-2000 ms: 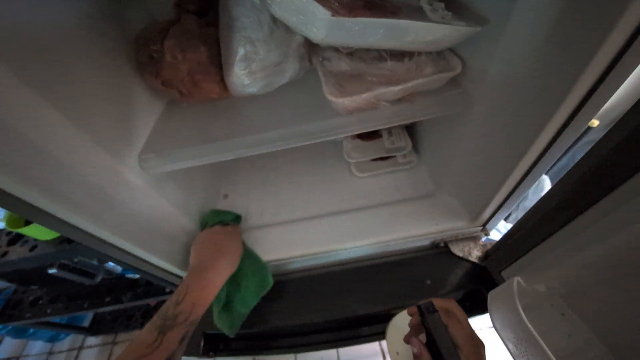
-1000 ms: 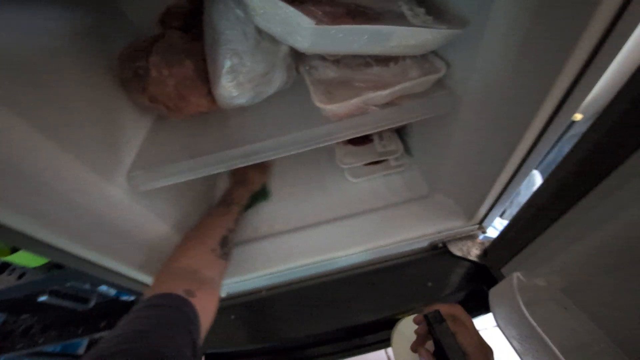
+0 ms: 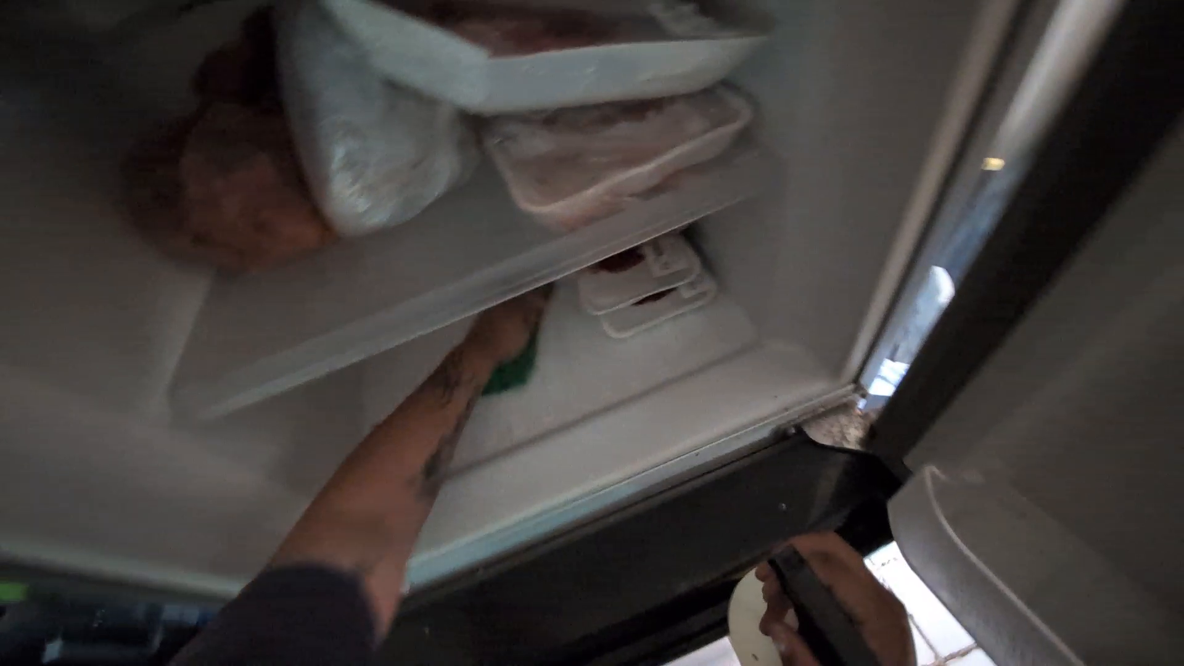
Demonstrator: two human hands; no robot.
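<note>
My left hand [image 3: 511, 326] reaches under the shelf of a refrigerator or freezer, pressing a green cloth [image 3: 511, 372] on the white compartment floor [image 3: 592, 388]. Its fingertips are hidden by the shelf edge. Just right of it lie two small white meat trays [image 3: 659, 282], overlapping, with dark red contents. At the lower right my right hand [image 3: 837, 601] is closed around a black handle [image 3: 819, 606]; what the handle belongs to is unclear. A pale round object [image 3: 751, 620] shows beside those fingers.
The shelf [image 3: 444, 319] above holds a brown-red bagged item [image 3: 240, 185], a frosted plastic bag [image 3: 370, 148] and wrapped foam trays [image 3: 620, 153] of meat. The open door [image 3: 1064, 388] with its bin [image 3: 999, 564] stands at the right. A dark lower ledge [image 3: 592, 583] runs below the compartment.
My left hand has moved with the green cloth from the compartment's front left edge in under the shelf, then rightward toward the small trays. My right hand keeps its hold on the black handle.
</note>
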